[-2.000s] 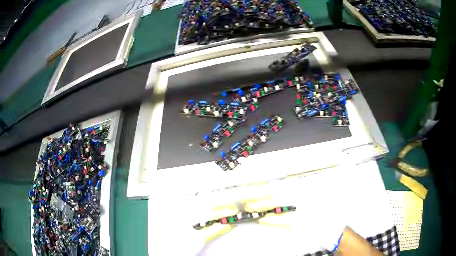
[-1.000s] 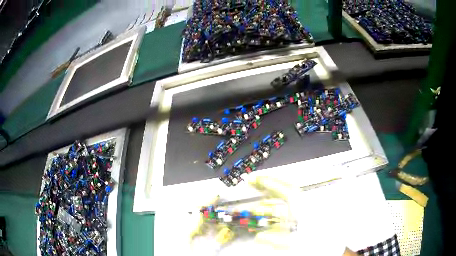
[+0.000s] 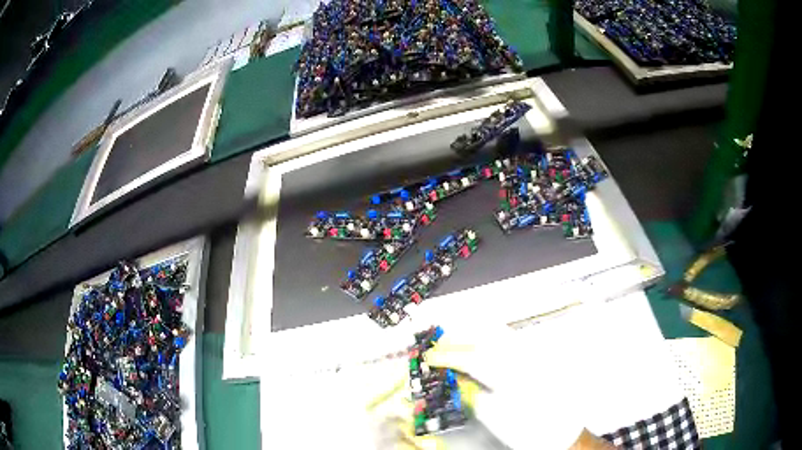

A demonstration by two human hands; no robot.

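A circuit board (image 3: 433,387) with blue, red, green and white parts stands nearly lengthwise to me, over the bright white surface (image 3: 563,378). My left hand (image 3: 397,420), in a glove with yellow fingers, holds it from the left near its lower end. My right hand (image 3: 459,359), also yellow-fingered, is closed on it from the right and top. Both gloves are washed out against the white, so exact finger contact is hard to see. The centre tray (image 3: 244,272) has a white frame; boards (image 3: 426,277) lie scattered and grouped on its grey base.
The left tray (image 3: 192,352) is heaped with boards. The rear tray (image 3: 404,57) is piled high. An empty tray (image 3: 86,189) lies back left. The far right tray (image 3: 655,77) is full, near a green post (image 3: 721,158). A yellow perforated pad (image 3: 708,378) and checked cloth (image 3: 659,431) lie right.
The held board has turned from lying crosswise to nearly lengthwise between my hands. The hands have closed in around it. The whole view has shifted slightly; the boards in the centre tray look unchanged.
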